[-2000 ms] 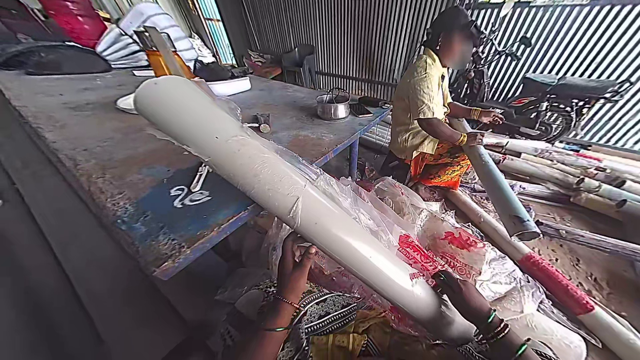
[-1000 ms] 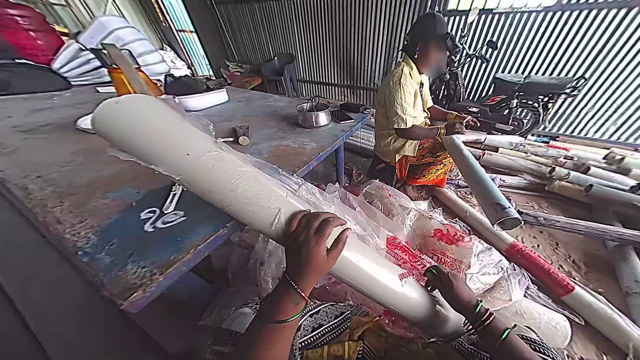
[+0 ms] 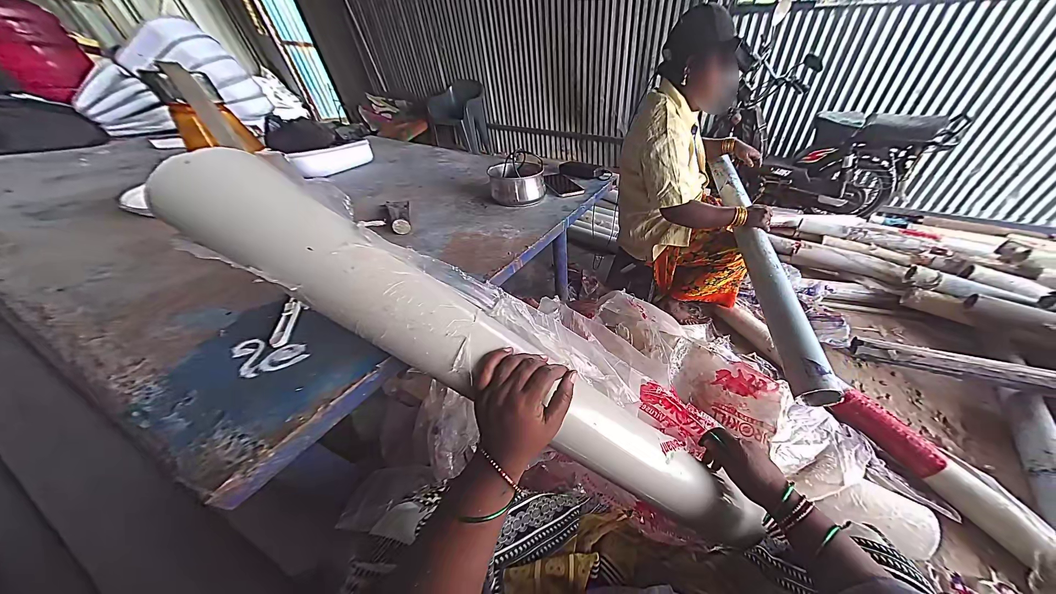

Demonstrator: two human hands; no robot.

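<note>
A long pale cylindrical roll or tube [image 3: 412, 318] slants from the metal table down to my lap, with clear plastic film around part of it. My left hand [image 3: 518, 404] lies on top of its middle, fingers spread over the surface. Near its lower end, my right hand [image 3: 742, 466] has curled fingers at the edge of the printed plastic wrap [image 3: 676, 417]; whether it pinches the film is unclear. Crumpled clear plastic with red print [image 3: 734, 384] lies just beyond the tube. Patterned cloth [image 3: 544, 528] covers my lap.
The blue-edged metal table [image 3: 272, 462] holds a steel pot [image 3: 517, 181], a phone [image 3: 564, 185] and a small cylindrical piece [image 3: 398, 217]. A seated co-worker [image 3: 672, 165] holds a grey-blue tube [image 3: 780, 289]. More tubes [image 3: 932, 272] and a motorcycle [image 3: 858, 157] are at right.
My left hand has moved from below the tube to on top of it. My right hand stays near the lower end.
</note>
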